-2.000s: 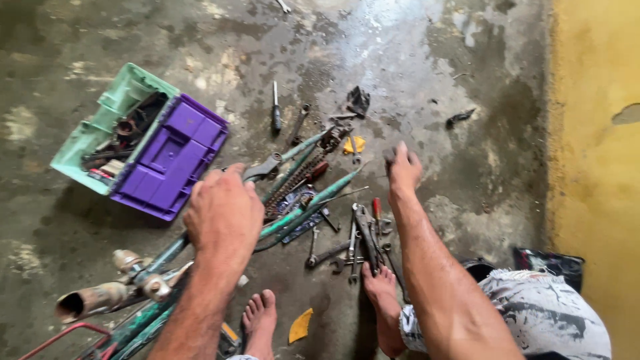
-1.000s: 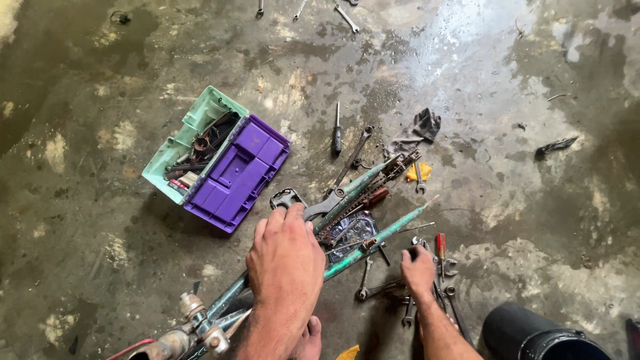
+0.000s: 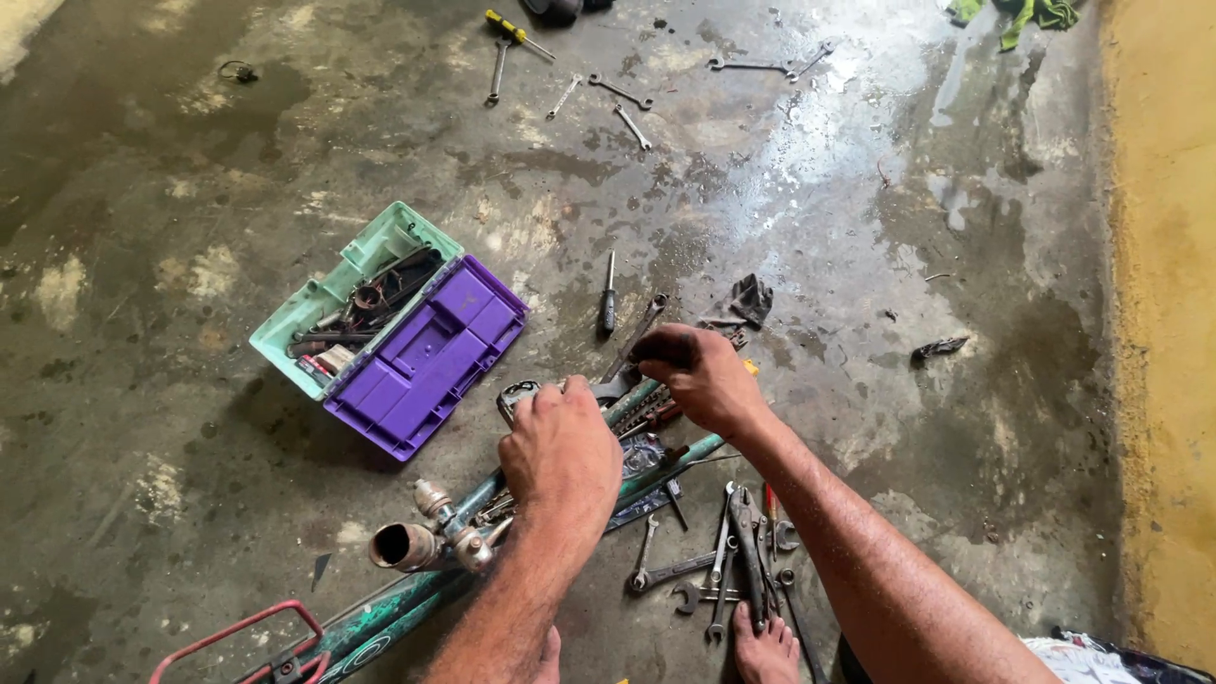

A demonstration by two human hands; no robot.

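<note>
My left hand grips a large adjustable wrench over the green bicycle frame; most of the handle is hidden under the hand. My right hand is at the wrench's jaw end, thumb and fingers bent around something small or the jaw itself; which one is hidden. Beneath both hands run the frame's tubes, with a chain between them. A rusty open tube end shows at the lower left of my left hand.
An open toolbox with a purple lid stands on the left. A screwdriver and a dark rag lie beyond the hands. Several wrenches and pliers lie by my foot. A yellow wall borders the right.
My right hand has moved from the tools near my foot up to the wrench's jaw end, beside my left hand. My left hand stays at the wrench. The view has shifted.
</note>
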